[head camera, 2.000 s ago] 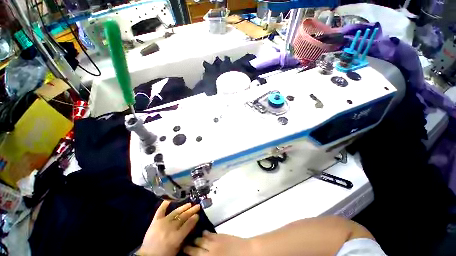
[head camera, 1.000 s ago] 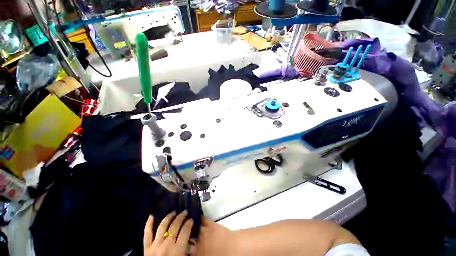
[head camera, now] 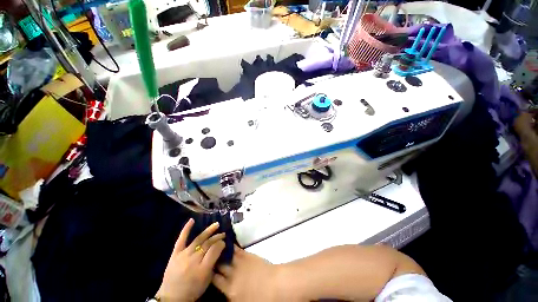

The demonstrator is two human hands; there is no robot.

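Dark cloth runs from the left under the needle area of the white sewing machine. My left hand lies on the cloth just in front of the presser area, fingers spread, a ring on one finger. My right hand is beside it, at the cloth's right edge, its fingers partly hidden by the cloth and my left hand. The cloth is bunched in small folds between my hands and the needle. Whether the right fingers pinch the cloth is hard to see.
Black-handled scissors lie against the machine body. A slim black tool lies right of the bed. A green stick-like tool stands upright at the head's left end. Dark cloth hangs at right beside purple fabric. A pink basket stands behind.
The view has shifted slightly. My left hand has moved up the cloth toward the needle since a second ago. More of my right hand's fingers show. A person's arm now shows at the right edge.
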